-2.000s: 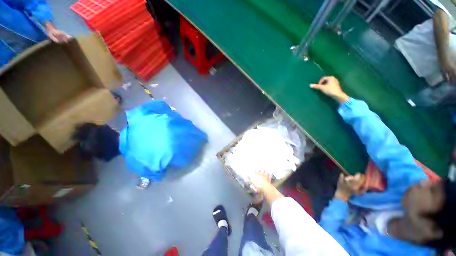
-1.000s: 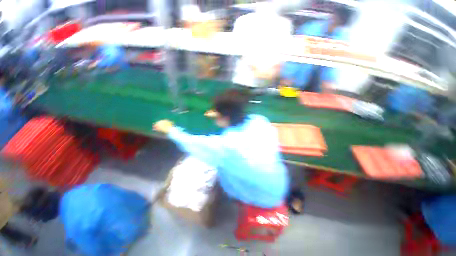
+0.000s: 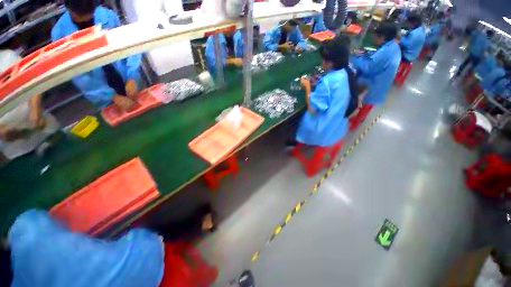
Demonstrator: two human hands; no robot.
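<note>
Neither of my hands is in the picture. Nearest in front of me, a red-orange plastic tray stack [image 3: 109, 193] lies on the green bench mat [image 3: 151, 143] beside a worker in blue. Further along the bench edge, another red-orange tray [image 3: 221, 140] holds a crumpled clear or white plastic bag [image 3: 233, 116] at its far end. A heap of silvery small parts [image 3: 274, 103] lies on the mat beyond that tray.
A seated person in a blue smock [image 3: 84, 252] is close at the lower left. Workers on red stools [image 3: 317, 157] line the bench. A white shelf [image 3: 168, 35] runs above it. The aisle floor has yellow-black tape [image 3: 297, 208] and a green arrow sign [image 3: 386, 234].
The view has swung right along the bench and aisle. My hand, seen earlier at the carton of white stuff, is out of the picture, as are that carton and the bending worker.
</note>
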